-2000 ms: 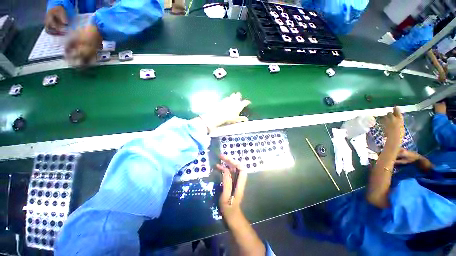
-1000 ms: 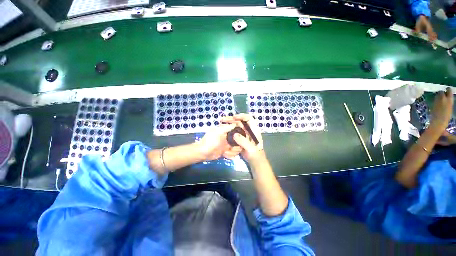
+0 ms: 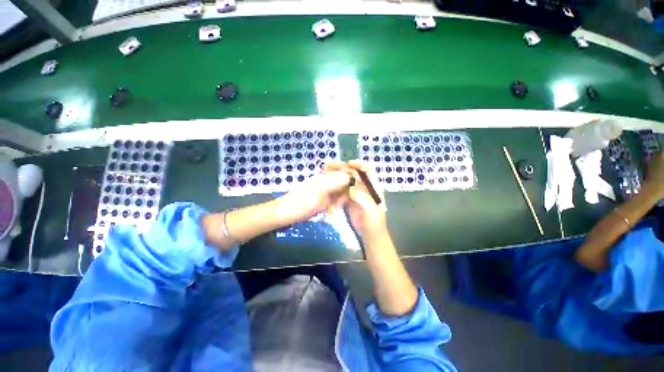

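My left hand (image 3: 317, 196) and my right hand (image 3: 368, 207) are together above the bench, fingers almost touching. My left fingertips are closed on a small dark part (image 3: 352, 178), mostly hidden by the fingers; I cannot tell if it is the round black housing. My right hand holds a thin dark pen-like tool (image 3: 371, 188), tilted along its fingers. A blue small-part sheet (image 3: 295, 229) lies under and left of my hands. A blister tray of dark round parts (image 3: 277, 161) lies behind my left hand and another tray (image 3: 419, 161) behind my right hand.
Green conveyor (image 3: 277, 65) carries black rounds (image 3: 227, 91) and white square parts (image 3: 323, 29) beyond a white rail. A third tray (image 3: 135, 178), a cable and a fan (image 3: 9, 200) are left. A yellowish stick (image 3: 523, 190), white strips (image 3: 559, 174) and a person's arm (image 3: 619, 221) are right.
My left hand came back from the belt to meet my right hand. Since one second ago the round black housing between them has gone from clear view. Belt parts have shifted left.
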